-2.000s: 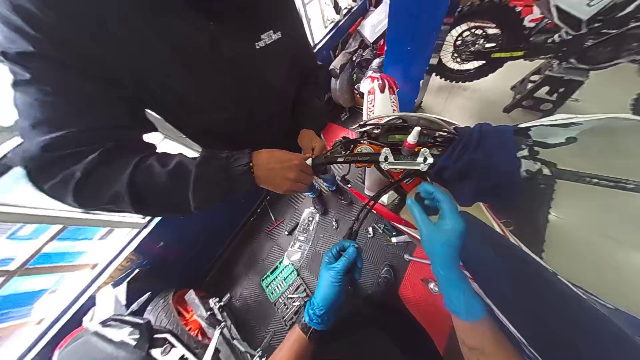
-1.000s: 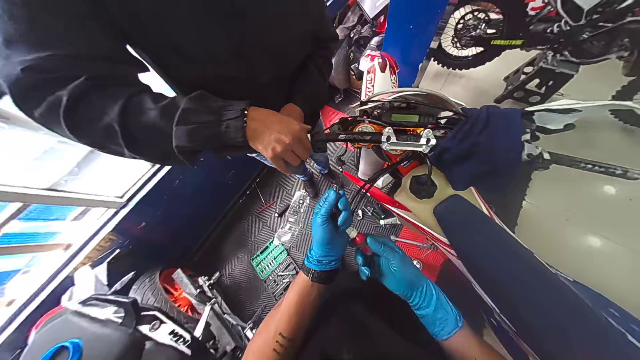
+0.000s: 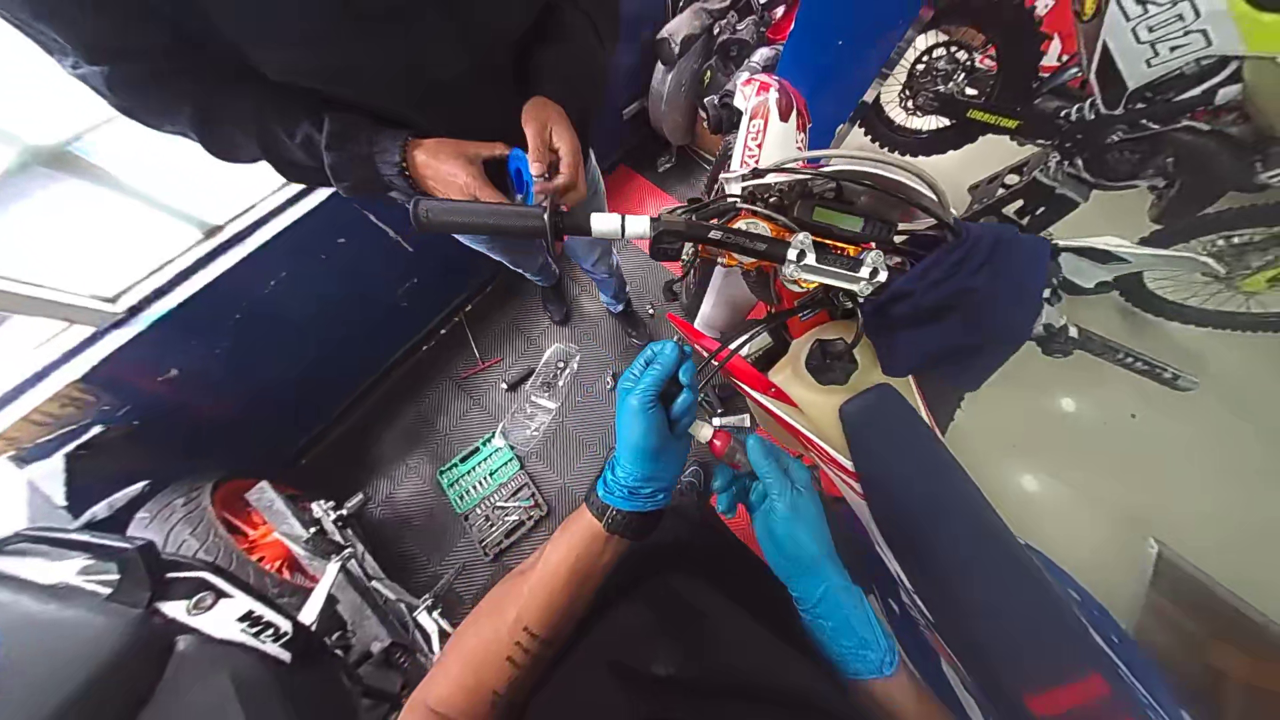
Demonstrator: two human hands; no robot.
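Note:
My left hand point(image 3: 650, 425), in a blue glove, is closed on the end of the black cables point(image 3: 735, 345) that run from the dirt bike's handlebar area. Just right of it, my right hand point(image 3: 785, 500), also gloved, holds a small bottle point(image 3: 725, 447) with a red part and a white tip pointing toward the left hand. The handlebar point(image 3: 740, 238) has a black grip point(image 3: 480, 217) at its left end and silver clamps in the middle. Beside that grip, another person's hands point(image 3: 510, 165) hold a blue ring-shaped roll point(image 3: 520, 177). A dark cloth point(image 3: 960, 305) covers the bar's right part.
The bike's navy seat point(image 3: 950, 520) and cream fuel tank point(image 3: 815, 385) are at my right. On the patterned floor lie a green socket set point(image 3: 480, 475), a clear plastic package point(image 3: 545, 395) and a red T-handle tool point(image 3: 481, 367). Another motorcycle point(image 3: 220, 610) stands lower left.
The small bottle stood near the bar clamps two seconds ago and is now in my right hand, beside my left. The other person's hands have come off the bar's left end and hold the blue roll.

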